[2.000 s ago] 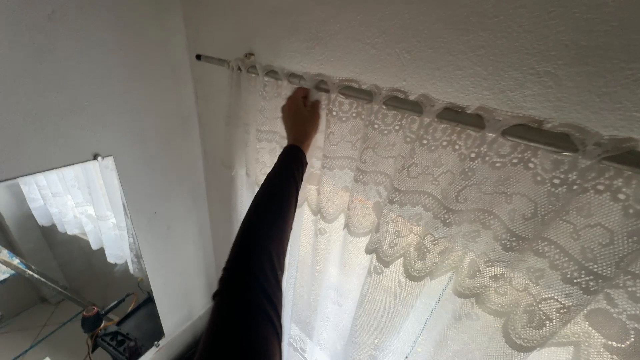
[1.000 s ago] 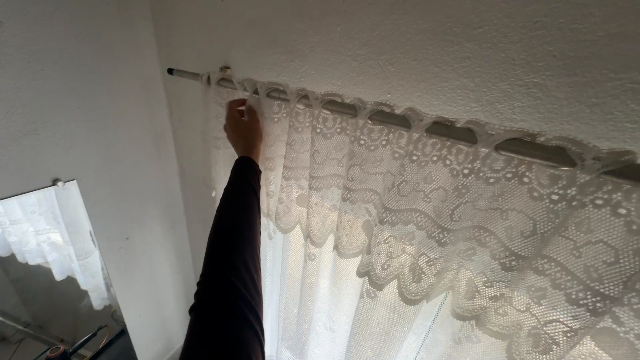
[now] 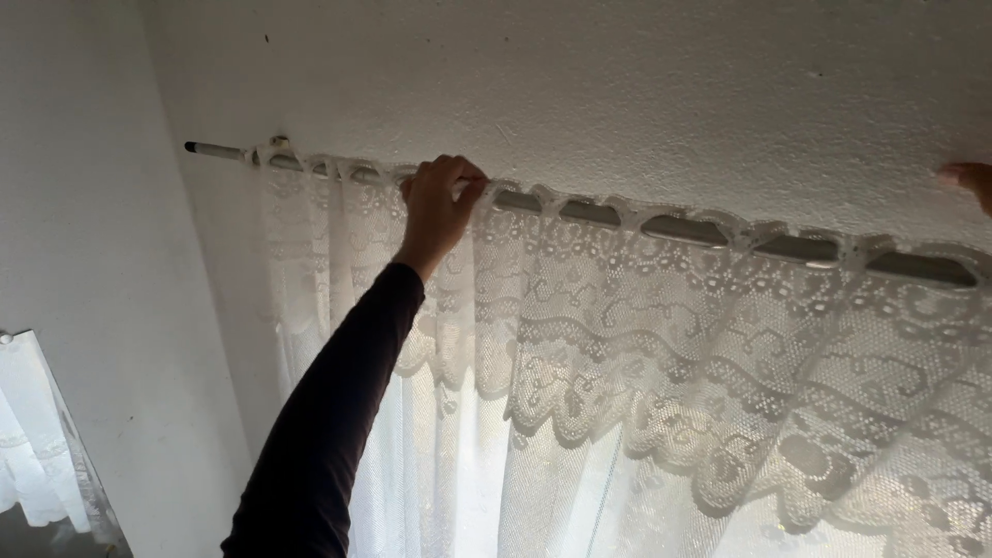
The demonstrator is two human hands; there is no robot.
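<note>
A white lace curtain [image 3: 620,310] hangs by loops along its top edge from a grey metal curtain rod [image 3: 682,230]. My left hand [image 3: 440,203], in a dark sleeve, reaches up and pinches the curtain's top edge at the rod, thumb and fingers together on the lace. Toward the rod's left end the loops sit close together; farther right they are spaced wider. Only part of my right hand [image 3: 970,183] shows at the right edge, against the wall above the rod; whether it holds anything is hidden.
The rod's black end cap [image 3: 191,146] points at the corner of the walls, with a small bracket [image 3: 279,142] near it. A mirror [image 3: 46,449] on the left wall reflects white curtain. Behind the lace, light comes through a sheer curtain [image 3: 465,465].
My left hand has moved right along the rod from near its left end. Part of my right hand has come into view at the right edge.
</note>
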